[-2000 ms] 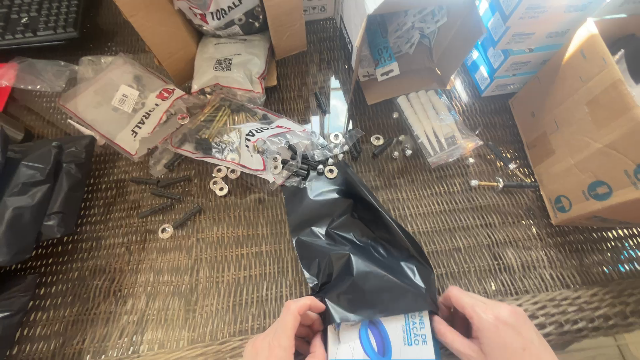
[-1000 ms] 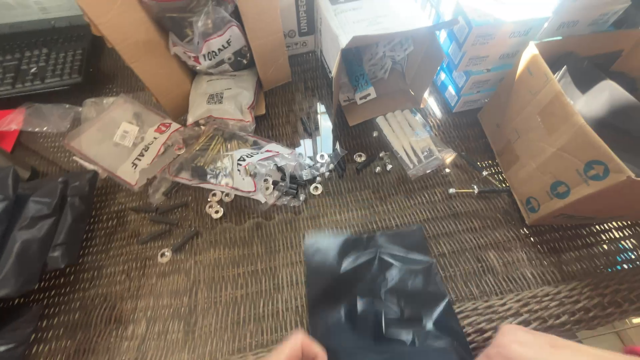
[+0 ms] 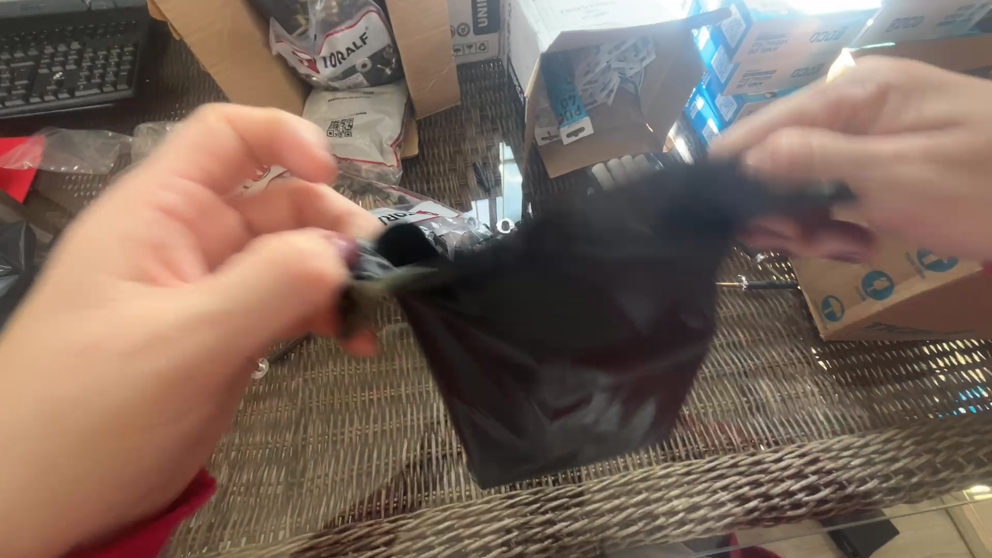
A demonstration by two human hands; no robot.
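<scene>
A black plastic bag (image 3: 573,349) hangs upright between my two hands in the head view, over the front part of the woven table. Its upper left corner is pinched between the thumb and fingers of my left hand (image 3: 209,248). My right hand (image 3: 868,155) grips the upper right corner, blurred by motion. The bag's top edge is bunched and partly blurred, and what is inside it cannot be seen. Behind the bag lie clear plastic packets (image 3: 426,213) of hardware, mostly covered by the bag and my left hand.
A carton of hardware bags (image 3: 426,62) and an open white carton (image 3: 535,46) stand at the back. Blue and white boxes (image 3: 783,46) are stacked behind my right hand. A brown cardboard box (image 3: 891,302) stands at right, a keyboard (image 3: 70,58) at upper left. The table's woven edge (image 3: 697,496) runs along the front.
Two seconds ago my hands held the bag at the bottom of the view, around a printed box. Both hands and the bag are now raised, with the bag hanging between them.
</scene>
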